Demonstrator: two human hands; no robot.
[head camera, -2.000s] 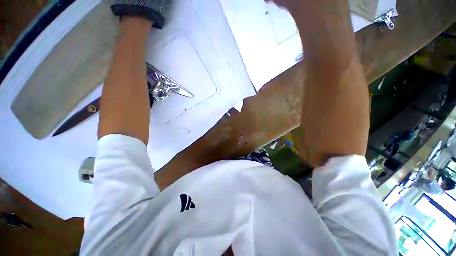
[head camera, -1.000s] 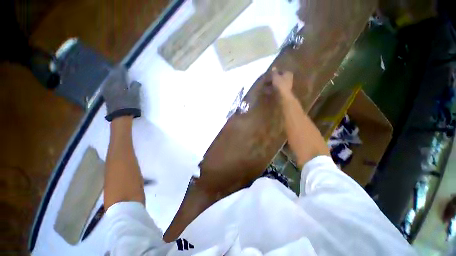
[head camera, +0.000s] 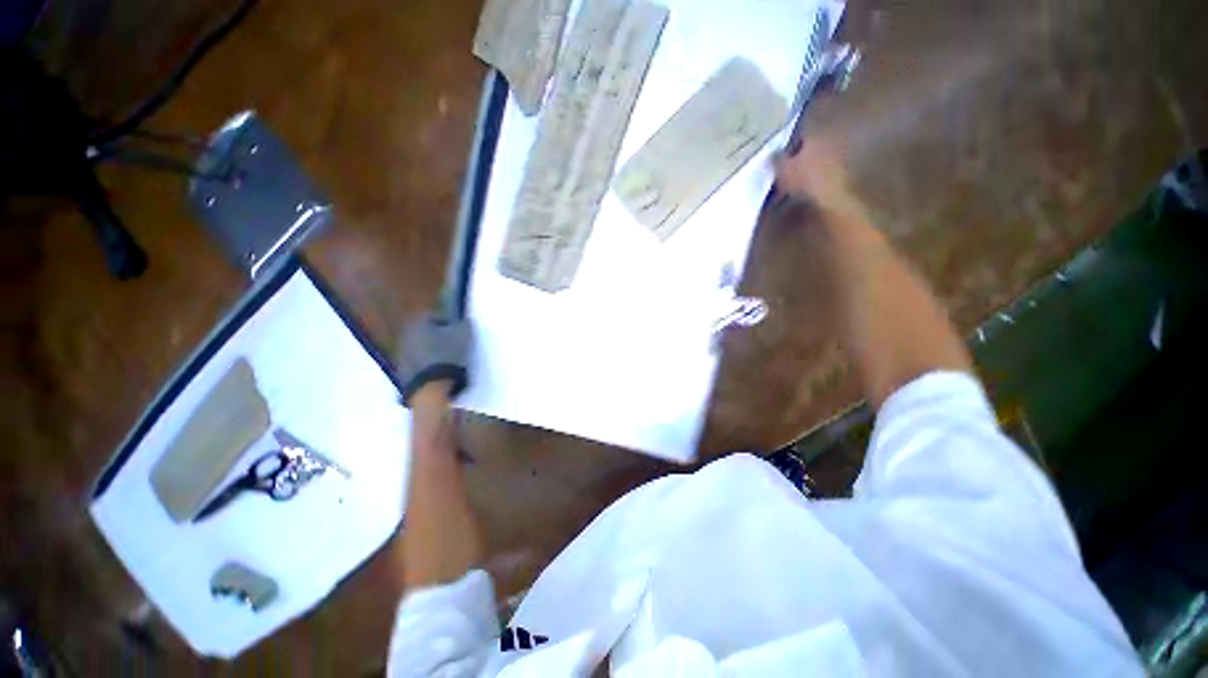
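A white-topped fabric lay (head camera: 583, 358) with a dark left edge lies in front of me. My gloved left hand (head camera: 435, 352) grips its lower left edge; the fingertips are hidden. My bare right hand (head camera: 805, 175), blurred, grips its right edge between two silver clamps, the upper one (head camera: 837, 64) and the lower one (head camera: 742, 314). Several grey-beige cloth weights, one long (head camera: 583, 146) and one shorter (head camera: 702, 146), lie on the lay. A separate smaller stack (head camera: 318, 384) lies at the left, with a gap between the two.
The smaller stack carries a cloth weight (head camera: 212, 437), shears (head camera: 272, 474), a silver clip (head camera: 307, 457) and a small grey-green block (head camera: 245, 585). A cutting machine's silver base plate (head camera: 258, 192) stands at upper left, beside a black cord (head camera: 186, 80). The brown table's edge (head camera: 914, 371) and green floor are at right.
The larger lay now lies apart from the smaller stack, turned more upright. My left hand has moved right and down to its lower corner. My right hand has come to its right edge.
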